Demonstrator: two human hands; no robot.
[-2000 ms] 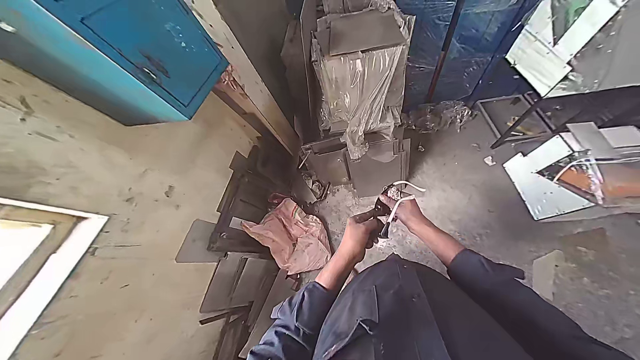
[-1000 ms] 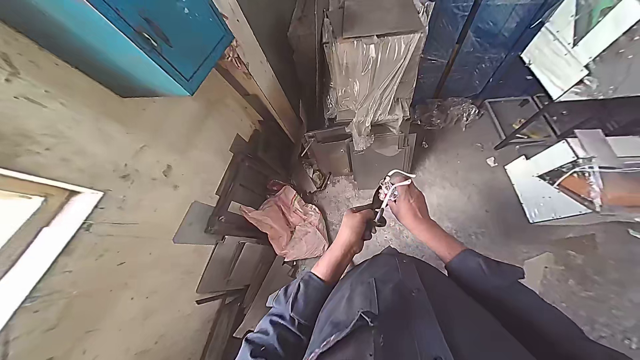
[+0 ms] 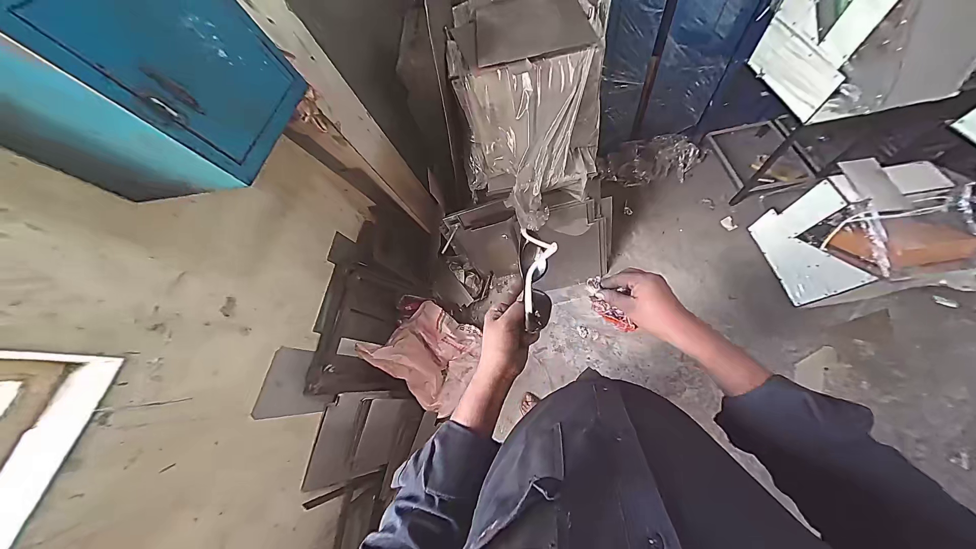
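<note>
Dark-lensed glasses with white temple arms (image 3: 537,305) are in my left hand (image 3: 505,335), its fingers closed round one side of them. One white arm stands up past the lenses and bends at its top. To the right, apart from the glasses, my right hand (image 3: 639,300) pinches a small crumpled bundle (image 3: 610,306), whitish at the top and red-orange below; what it is made of is too small to tell. Both hands are above the concrete floor, in front of my dark clothing.
A pink plastic sack (image 3: 431,352) lies left of my left hand, beside stacked dark panels (image 3: 362,435). Ahead stands a plastic-wrapped stack (image 3: 526,114). A blue cabinet (image 3: 168,91) juts out at the upper left. White-edged panels (image 3: 801,236) lie at the right near a metal frame (image 3: 762,156).
My hands were together at the white-armed item; now they are apart. My right hand has moved right with the small bundle, while the glasses remain in my left hand.
</note>
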